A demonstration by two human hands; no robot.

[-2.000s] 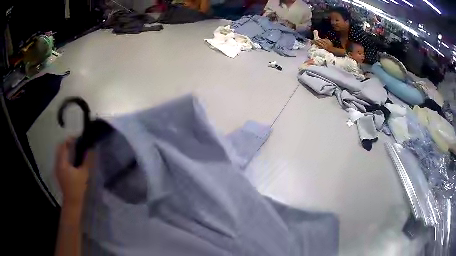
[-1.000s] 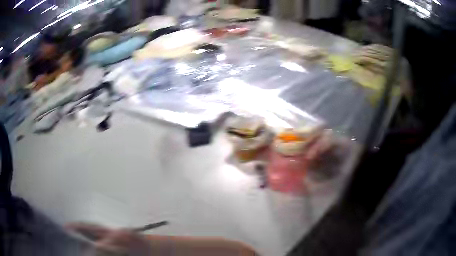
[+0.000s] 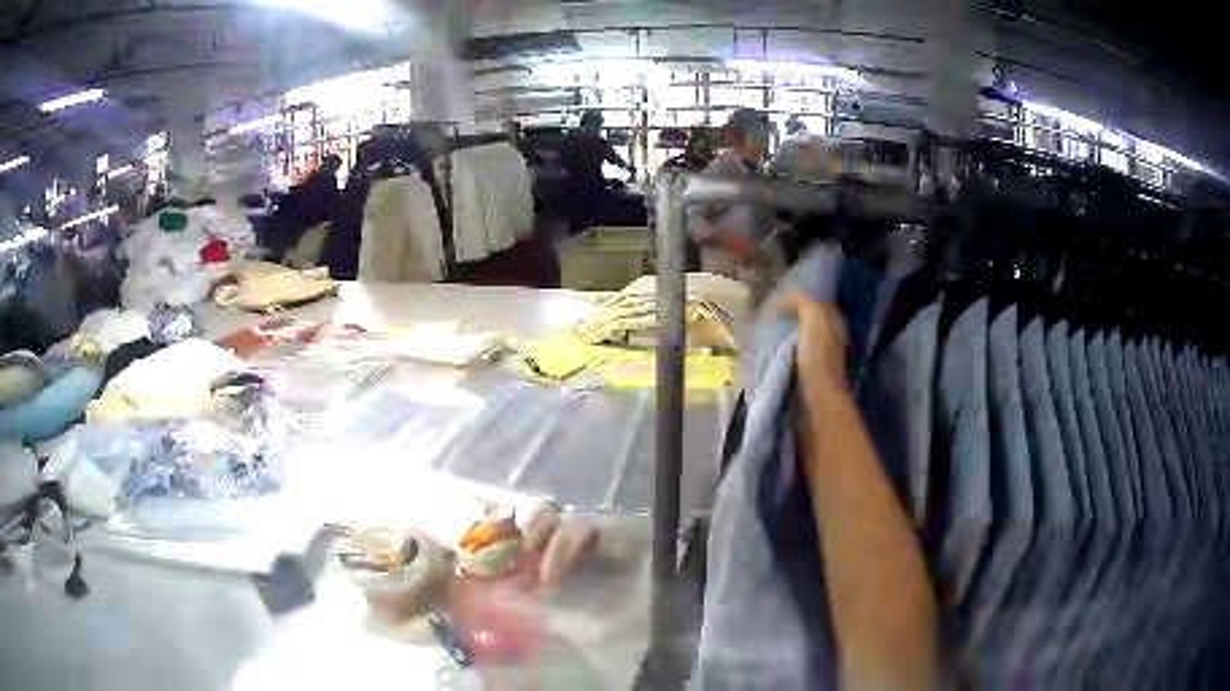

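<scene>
My right hand is raised at the rack, its fingers closed at the top of a light blue-grey shirt. The shirt hangs down to the left of my forearm. The hanger hook at my fingers is too dark and blurred to make out. Beside it on the right is a dense row of similar blue-grey shirts, hanging close together. The metal garment rack has its upright left of the held shirt and its rail above. My left hand is not in view.
The white table lies to the left, with glossy plastic bags, a pink and orange item, yellow cloth and heaped garments. Farther back are hung garments and several people.
The view has swung right, from the table to the rack. The blue-grey shirt, held over the table by my left hand earlier, now appears at the rack with my right hand on it.
</scene>
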